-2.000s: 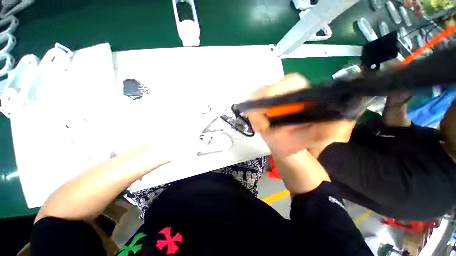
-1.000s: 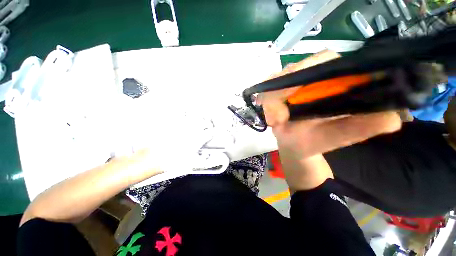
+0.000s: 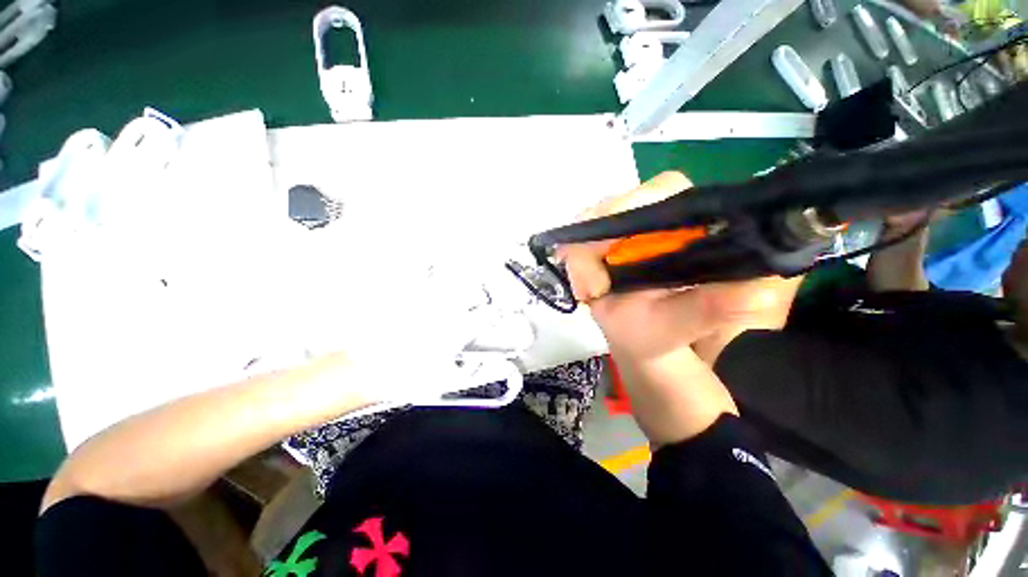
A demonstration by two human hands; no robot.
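Observation:
My right hand is closed around the suspended power screwdriver, black with an orange section. Its tip and a thin black loop point left over the white work board. My left hand, in a white glove, blends with the board; its fingers cannot be made out. A white plastic housing lies at this hand, at the board's front edge, its loop end pointing right. Whether the glove grips it is too washed out to tell. A dark grey clump, perhaps small screws, lies on the board.
White housings are stacked at the board's left. One housing lies on the green belt, others beyond the slanted pale post. A person's dark sleeve is close on the right. A red object is at lower right.
The screwdriver and my right hand moved right and up, then came back left. The housing near my left glove now shows at the board's front edge. The housing on the belt has shifted left.

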